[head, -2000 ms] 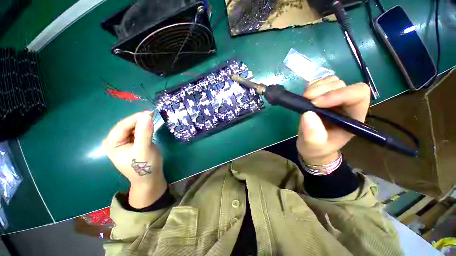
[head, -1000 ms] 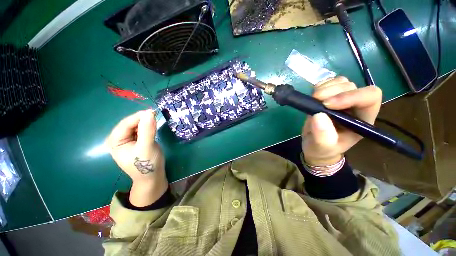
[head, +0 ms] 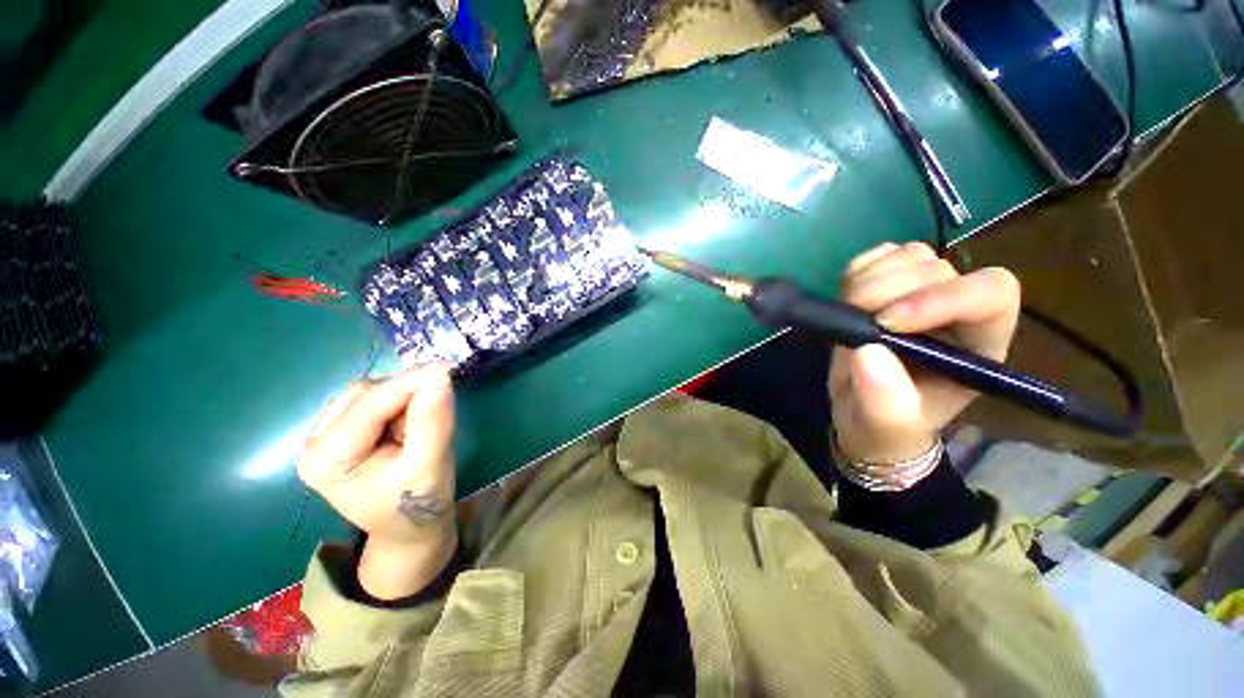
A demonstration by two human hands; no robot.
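Note:
The PCB panel (head: pixel 505 266), black with dense white and silver marks, lies slanted on the green mat (head: pixel 178 450). My left hand (head: pixel 389 464) is at its near left corner, thumb and forefinger pinched together. A thin strand, seemingly the solder wire (head: pixel 373 357), shows by these fingers; the pinch point itself is hard to see. My right hand (head: pixel 914 348) holds the soldering iron (head: pixel 873 334) by its black handle. The iron's brassy tip points left and is just off the panel's right end.
The black fume extractor fan (head: pixel 389 143) stands behind the panel. Red lead wires (head: pixel 293 286) lie left of it. Dark stacked panels (head: pixel 48 307) stand far left. A small clear bag (head: pixel 764 164), cardboard scrap pad (head: pixel 669 41), slim metal tool (head: pixel 907 123) and smartphone (head: pixel 1037 82) lie right and behind.
The iron's tip has left the panel's upper right part and is now beyond its right end. My left hand has moved from the left end to the near corner. The view has shifted right.

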